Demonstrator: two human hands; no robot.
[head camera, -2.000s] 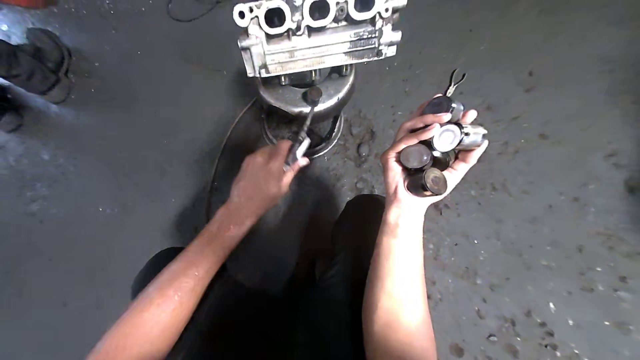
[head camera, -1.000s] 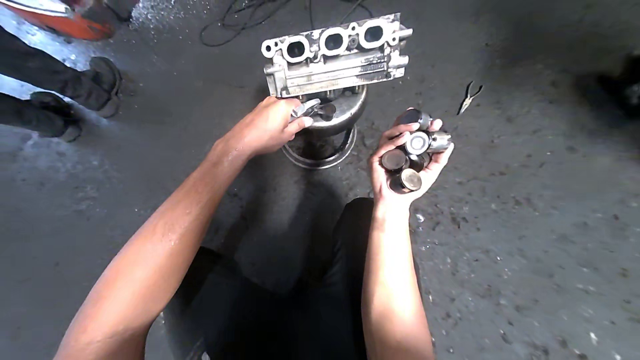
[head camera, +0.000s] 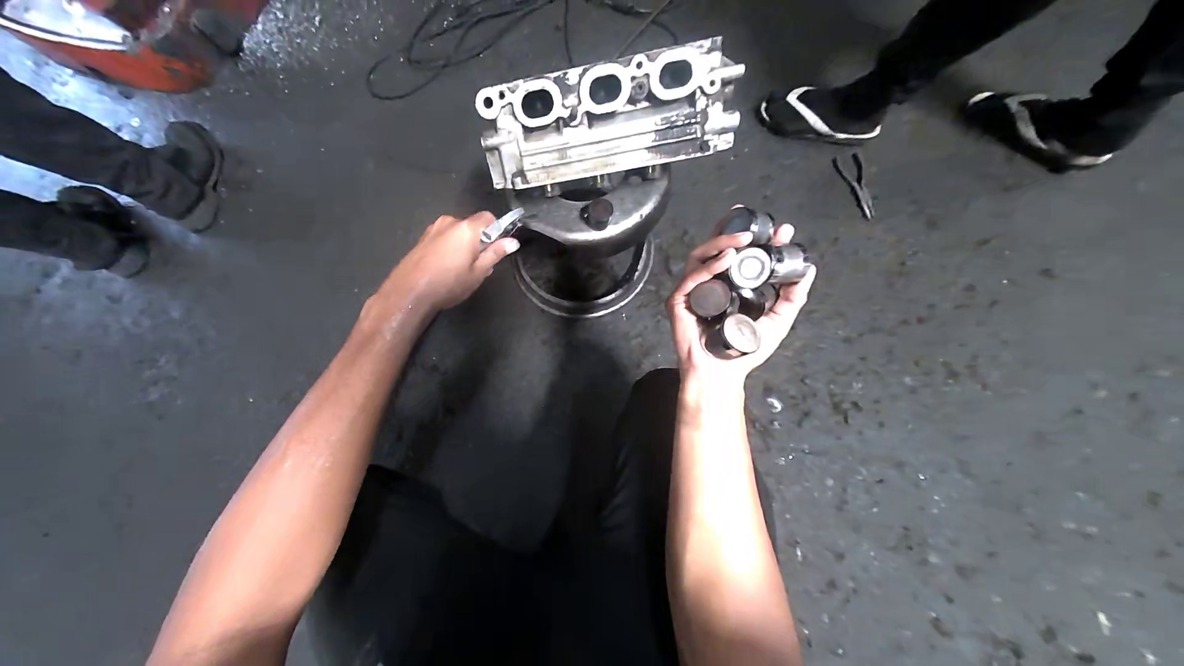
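An aluminium engine cylinder head (head camera: 610, 125) with three oval ports facing up rests on a round metal stand (head camera: 620, 227). My left hand (head camera: 453, 259) is beside the stand's left edge, closed on a small metal tool (head camera: 502, 226), whose kind I cannot tell. A dark round metal piece (head camera: 598, 214) lies on the stand in front of the cylinder head. To the right, my right hand (head camera: 735, 305) is palm up and cradles several cylindrical metal valve tappets (head camera: 739, 333), some with dark ends, one with a bright ringed end. Its fingers curl around them.
Pliers (head camera: 856, 187) lie on the stained floor beyond my right hand. A person's shoes (head camera: 823, 115) are at the upper right, another person's dark shoes (head camera: 190, 171) at the left. A cable (head camera: 435, 46) coils behind the cylinder head; a red container (head camera: 139, 65) is at the upper left.
My left hand, over the front of the stand two seconds ago, is now at its left edge. My right hand still holds the tappets. The view has shifted, showing more floor and a second person's shoes.
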